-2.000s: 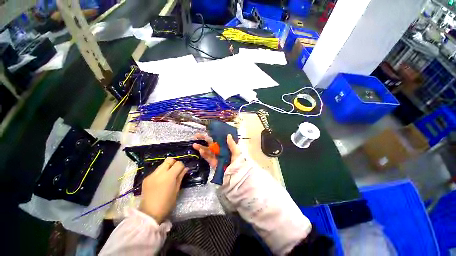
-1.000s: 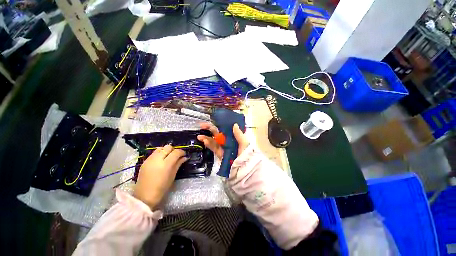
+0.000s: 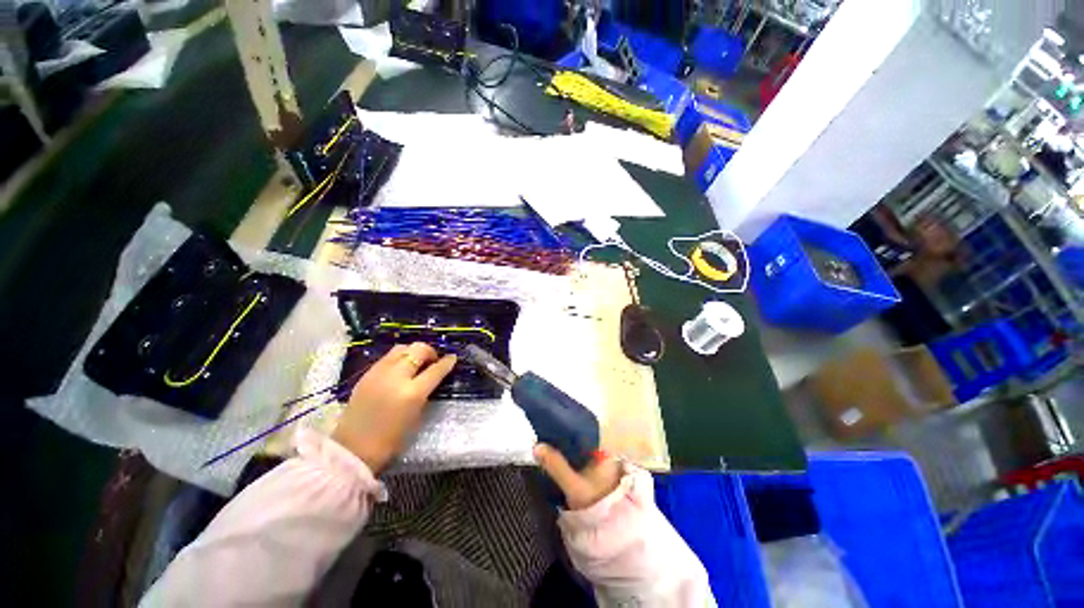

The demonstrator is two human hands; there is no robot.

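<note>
A black plastic housing point(image 3: 490, 318) lies in front of me on bubble wrap point(image 3: 476, 430), with a yellow lead wire point(image 3: 410, 325) along it. My left hand point(image 3: 395, 398) is over its left and middle part, thumb and index finger pinched together inside it. A dark blue lead wire point(image 3: 276, 426) runs out to the left from under this hand; its inner end is hidden. My right hand point(image 3: 583, 477) grips the dark blue soldering gun point(image 3: 556, 418). The gun's metal nose points up and left into the housing, close to my left fingertips.
Another black housing point(image 3: 190, 327) lies on wrap at the left. Blue and brown wire bundles point(image 3: 458, 235) and white sheets point(image 3: 440, 160) lie behind. A dark oval object point(image 3: 641, 335), solder spool point(image 3: 713, 327) and tape roll point(image 3: 713, 261) are at the right. Blue bins point(image 3: 820, 273) stand beyond.
The gun has turned from grip-down beside the housing to nose-in over it. My right hand has moved down and right onto its grip, and its fingers have left the housing's right end.
</note>
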